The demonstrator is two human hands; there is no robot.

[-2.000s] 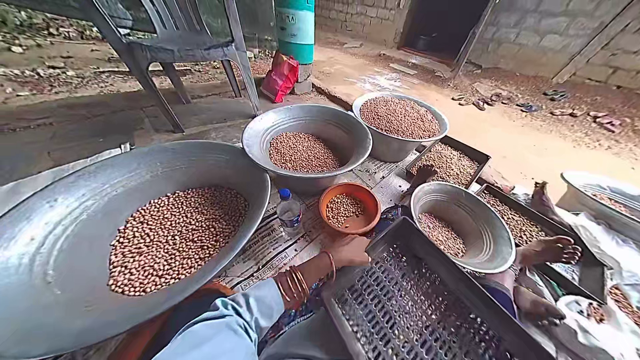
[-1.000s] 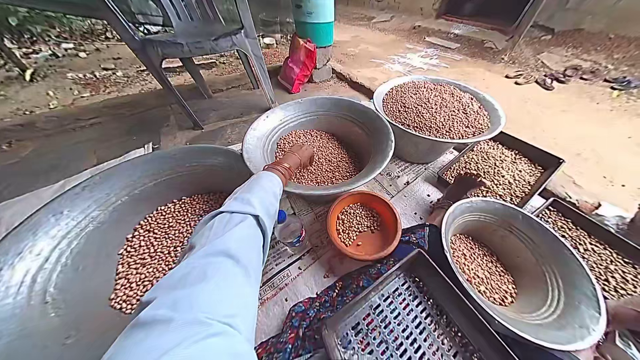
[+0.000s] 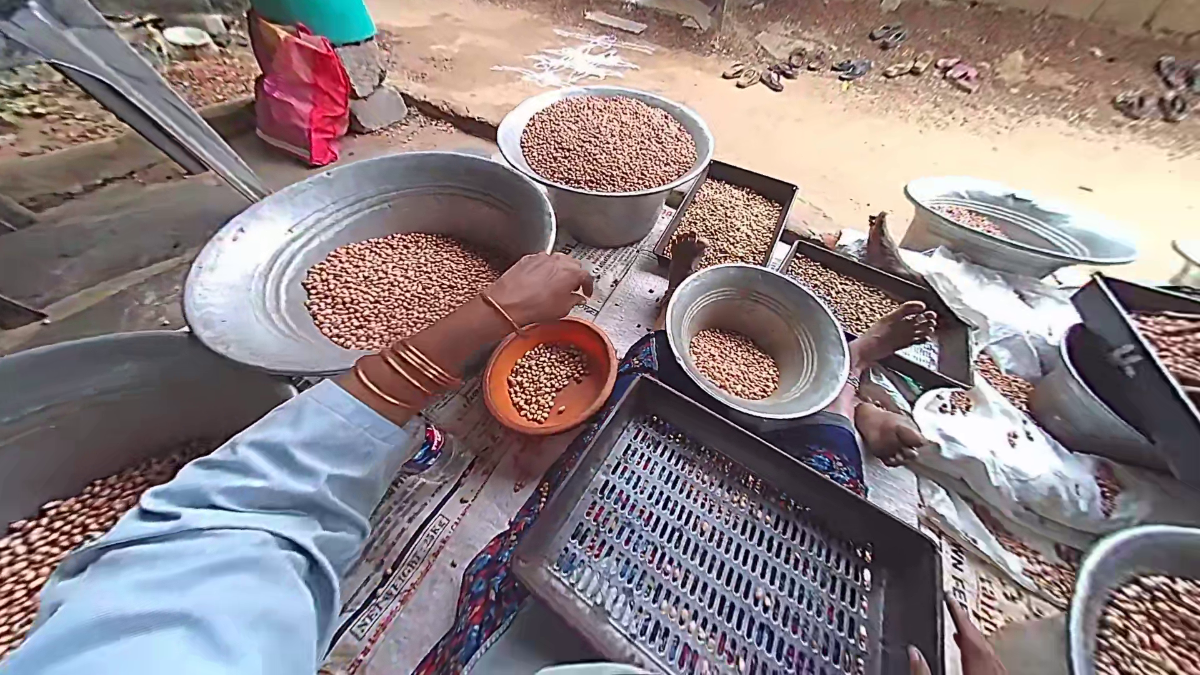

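Observation:
My left hand, with bangles at the wrist, is above the gap between a wide metal basin of nuts or seeds and an orange bowl of paler ones. Its fingers are bent; whether they pinch anything I cannot tell. At the lower right edge, my right hand grips the corner of a dark slotted sieve tray, whose slots hold a few pieces. Beyond the tray is a smaller metal basin, partly filled. Another large basin of nuts or seeds is at the left, partly behind my sleeve.
A full metal basin and dark trays of nuts or seeds are farther back. A person's bare feet rest near white plastic sheets. A plastic bottle lies beside my forearm. Printed sacking covers the ground.
My left hand has moved from inside the wide basin, where it was a second ago, to the right beside the orange bowl. The view has swung to the right.

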